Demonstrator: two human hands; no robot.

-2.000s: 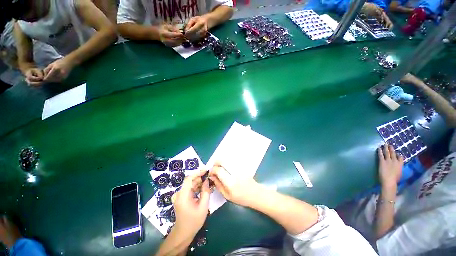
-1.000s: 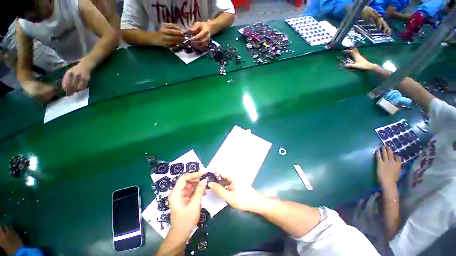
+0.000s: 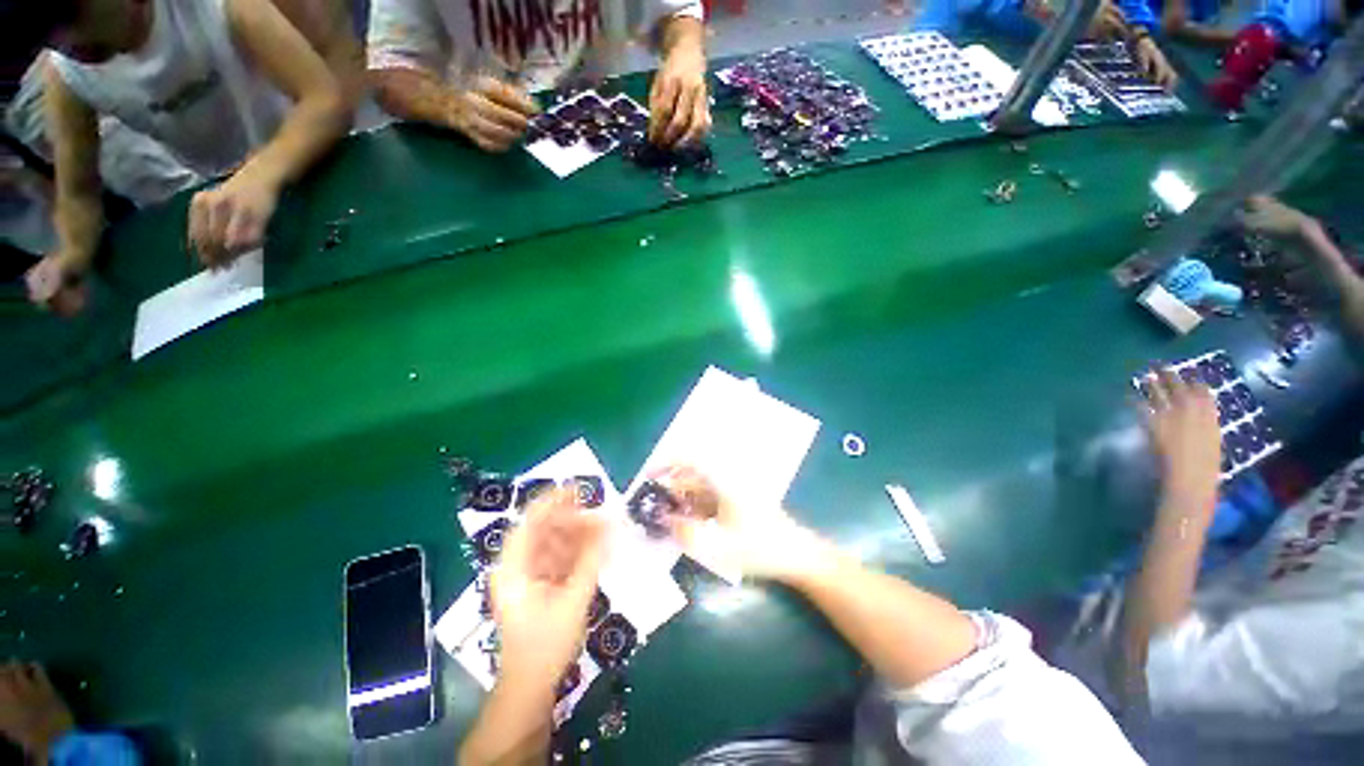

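My right hand [image 3: 706, 516] holds a black ringed unit [image 3: 652, 506] at its fingertips, over the white sheets. My left hand [image 3: 548, 561] is apart from it, blurred, over the working sheet; its fingers look loosely bent and I cannot tell whether it holds anything. The working sheet [image 3: 646, 581] bears several black ringed units, such as one at its upper edge [image 3: 489, 492] and one at its lower right [image 3: 612, 639]. My left hand hides part of the sheet and its units.
A blank white sheet [image 3: 744, 434] lies behind my right hand. A phone [image 3: 389, 641] lies at left. A white ring [image 3: 853, 445] and white strip [image 3: 913, 522] lie at right. Loose parts [image 3: 612, 721] lie near me. Several people work around the green bench [image 3: 598, 344].
My hands, together on the unit before, have separated. The unit stays with my right hand; my left hand has moved slightly left. The person across has a hand on the dark parts.
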